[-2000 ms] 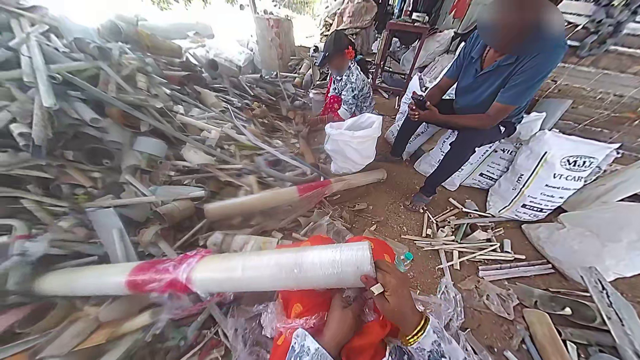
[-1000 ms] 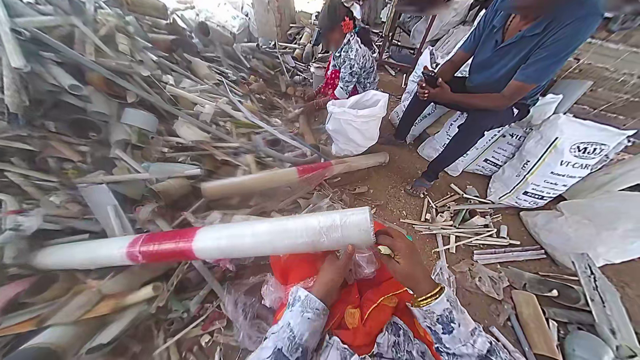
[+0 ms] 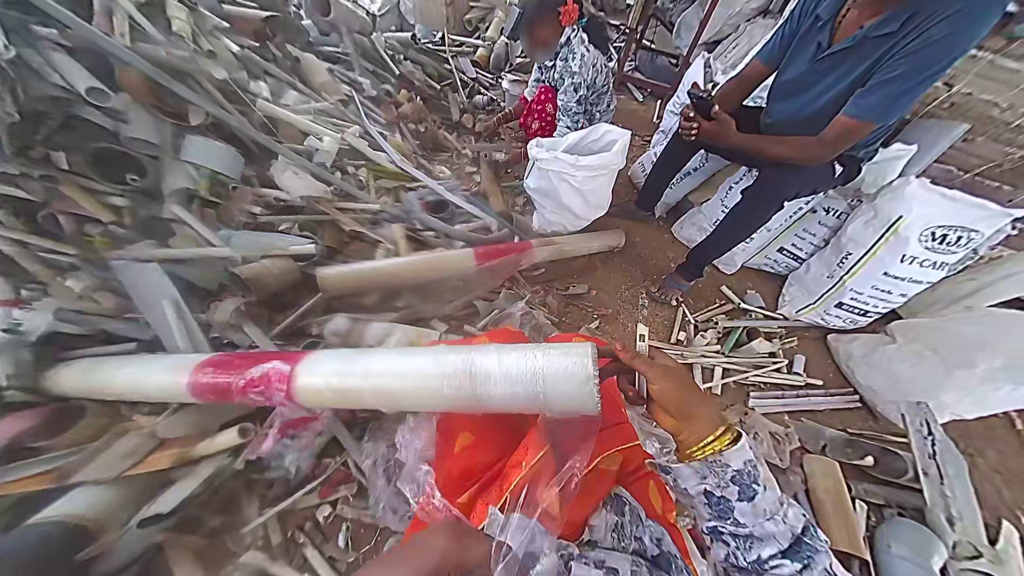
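Observation:
A long white pipe (image 3: 448, 378) with a red band and clear plastic film lies across the view above the orange cloth (image 3: 496, 456) on my lap. My right hand (image 3: 668, 392), with gold bangles at the wrist, is just beyond its right end and grips a small slim tool (image 3: 642, 352), perhaps a box cutter. Low in the frame, my left hand (image 3: 440, 552) is blurred and partly cut off, beside loose clear film (image 3: 552, 472) that hangs from the pipe; whether it holds the film I cannot tell.
Scrap plastic pipes (image 3: 264, 176) are heaped at left. Another banded pipe (image 3: 432, 268) lies beyond mine. Further back, one person crouches near an open white sack (image 3: 576, 172); another sits on filled sacks (image 3: 896, 248) holding a phone. Cut strips (image 3: 744, 352) lie on the ground at right.
My left hand has left the pipe's right end and moved down toward my lap. Film now hangs below the pipe, and a slim tool shows in my right hand.

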